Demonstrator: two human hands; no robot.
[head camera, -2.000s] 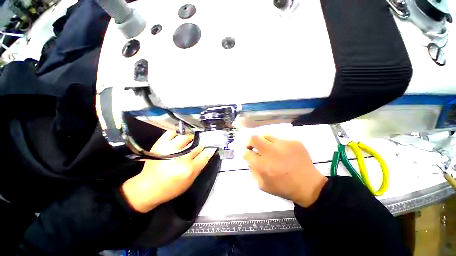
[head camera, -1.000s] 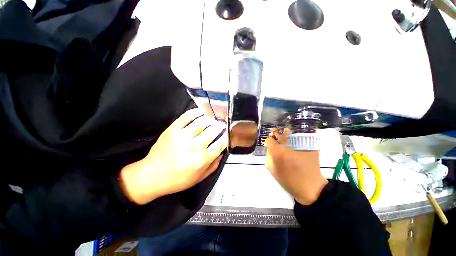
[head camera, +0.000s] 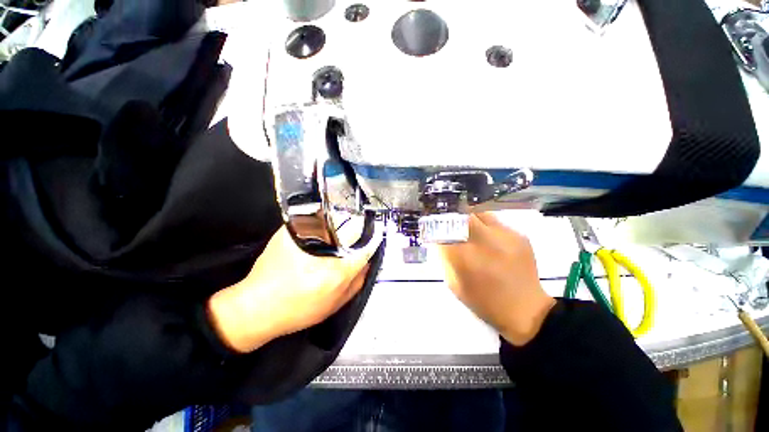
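Note:
The black garment piece (head camera: 194, 202) lies left of the needle and hangs over the table edge. My left hand (head camera: 295, 283) holds its right edge; the fingertips are partly hidden behind the shiny take-up lever guard (head camera: 295, 169). The white sewing machine head (head camera: 472, 110) spans the view. Its presser foot and needle area (head camera: 411, 240) is right of my left fingertips. My right hand (head camera: 497, 274) is beside the ridged tension dial (head camera: 444, 228); its fingertips are hidden behind the dial, so whether it holds anything cannot be told.
Scissors (head camera: 620, 291) with green and yellow handles lie right of my right hand. A black ribbed band (head camera: 708, 126) drapes over the machine head. A wooden handle (head camera: 753, 329) is at the far right. A measuring tape (head camera: 413, 374) runs along the table's front edge. Dark cloth (head camera: 143, 59) is heaped behind.
The view has shifted back and forth. My left hand has moved closer to the needle area with the cloth edge. My right hand has gone from in front of the machine to behind the tension dial.

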